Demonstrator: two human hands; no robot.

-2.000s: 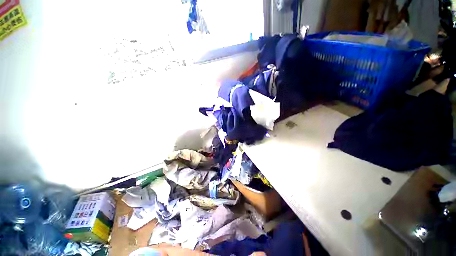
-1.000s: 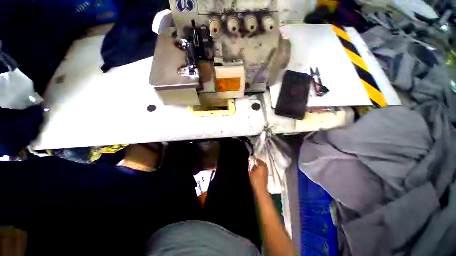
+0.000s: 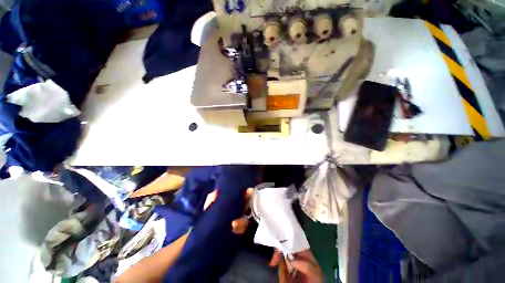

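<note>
Navy cloth point(image 3: 213, 232) hangs below the table's front edge, across my left forearm. My left hand point(image 3: 241, 223) is mostly hidden by the navy cloth; a few fingertips show at its right edge, gripping it. A white piece point(image 3: 279, 218) hangs beside these fingers, its upper end close to them. My right hand point(image 3: 299, 266) is at the bottom of the view, with its fingers closed on the lower end of the white piece. The overlock machine point(image 3: 315, 61) stands on the table beyond both hands.
The white table point(image 3: 138, 138) holds a mobile phone point(image 3: 371, 115), snips point(image 3: 408, 102) and navy cloth point(image 3: 174, 41). A pale cloth bag point(image 3: 328, 193) hangs at its front edge. Grey fabric point(image 3: 443, 199) lies right, scraps point(image 3: 83, 237) lower left, a navy bundle point(image 3: 41, 141) left.
The view has turned from the wall and scraps to the machine. My left forearm, the navy cloth and the white piece have come into view; my right hand has moved down from the bag.
</note>
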